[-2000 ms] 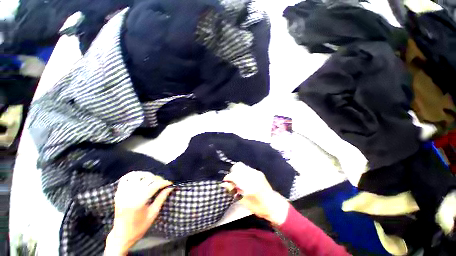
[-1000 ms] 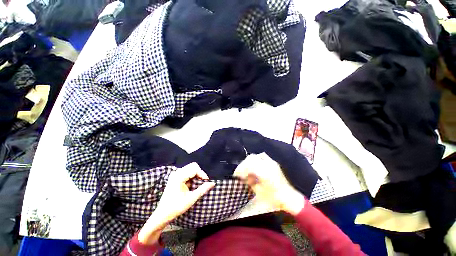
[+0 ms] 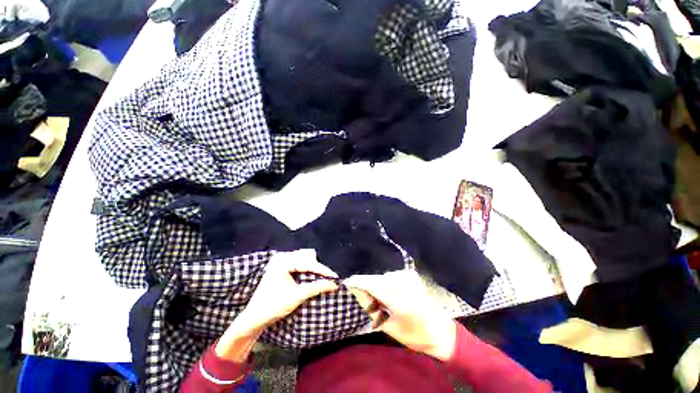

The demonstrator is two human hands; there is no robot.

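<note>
A navy garment [image 3: 361,230] with black-and-white check fabric [image 3: 222,295] lies along the table's front edge. My left hand [image 3: 284,295] pinches the folded edge of the check fabric between thumb and fingers. My right hand [image 3: 403,303] is close to its right, fingertips nearly touching the left ones at the same edge. Its fingers are curled at the cloth; a needle or thread in them cannot be made out. The garment's larger navy body [image 3: 330,84] and a wide check part [image 3: 199,115] spread over the table behind.
A smartphone with a lit screen [image 3: 473,211] lies to the right of the garment. Black garments [image 3: 595,169] lie on the table's right side, with a cream strip [image 3: 599,338] below them. The white table's scuffed corner [image 3: 52,338] is at lower left. Blue cloth [image 3: 529,330] hangs below the table.
My right hand has moved left and down towards my left hand at the check edge. My left hand still pinches the cloth. The view has shifted since the first frame.
</note>
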